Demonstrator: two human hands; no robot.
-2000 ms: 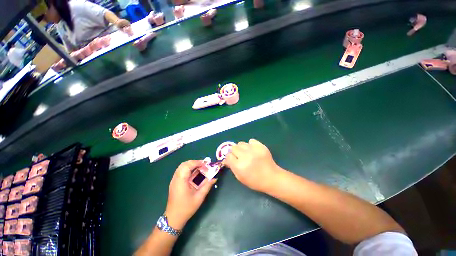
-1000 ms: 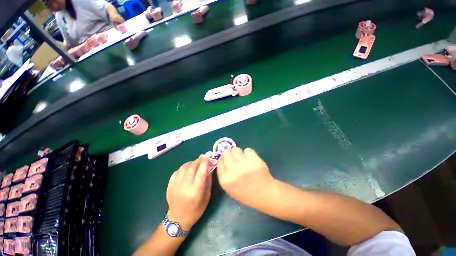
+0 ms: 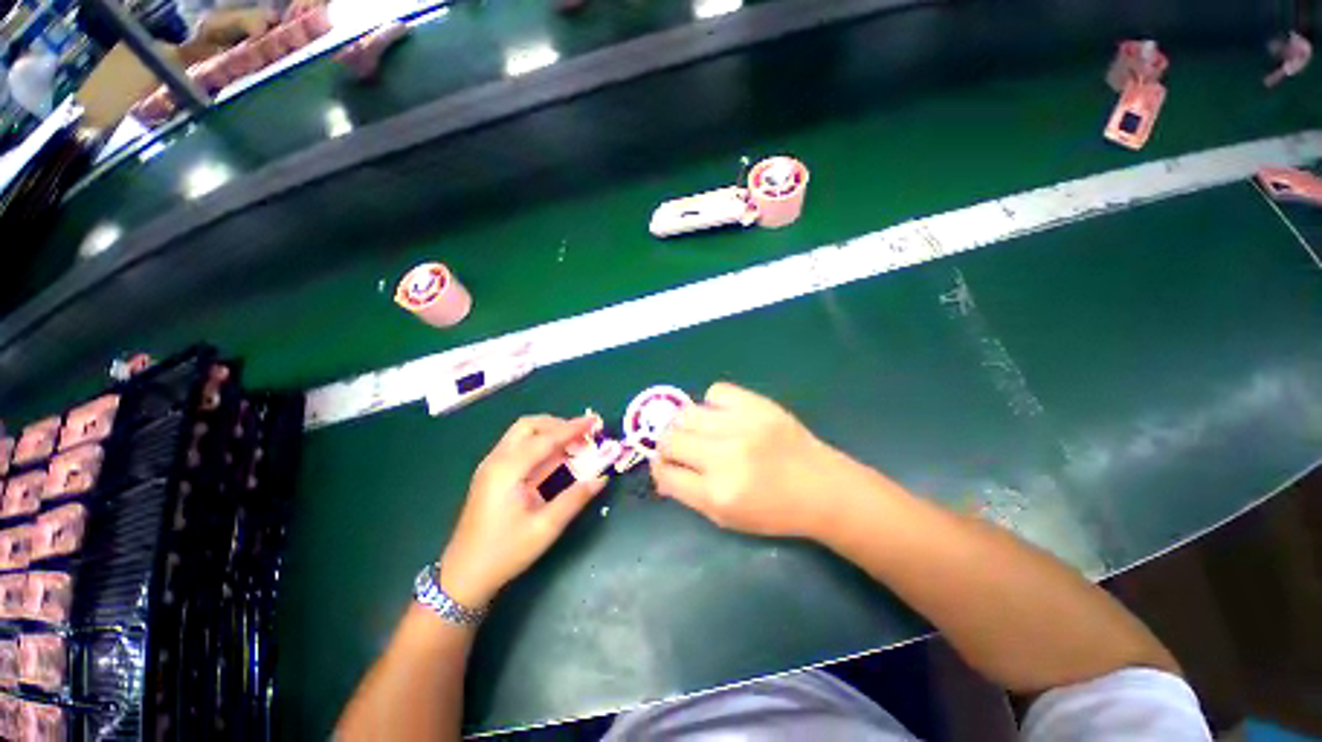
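My left hand [image 3: 510,500] holds a pale pink handle shell [image 3: 592,461] with a dark window [image 3: 555,483] facing up. My right hand [image 3: 747,461] holds a round pink fan head [image 3: 655,416] with a white spoked ring, its fingers over the right side of the head. The shell's end and the head meet between the fingertips; whether they are joined cannot be told. A tiny white part [image 3: 605,510] shows just below the fingers. Another handle shell [image 3: 476,380] with a dark window lies at the white strip's edge.
Beyond the white strip [image 3: 870,258], the green belt carries a lone fan head [image 3: 435,294], a joined head and handle [image 3: 725,206] and another one [image 3: 1135,109] farther right. Stacked black trays [image 3: 160,536] with pink shells stand at left. A pink piece [image 3: 1287,183] lies far right.
The belt pieces have shifted right. My left hand has turned so that the shell's dark window shows again, and my right fingers have shifted on the head. The view has moved; the person across is out of view.
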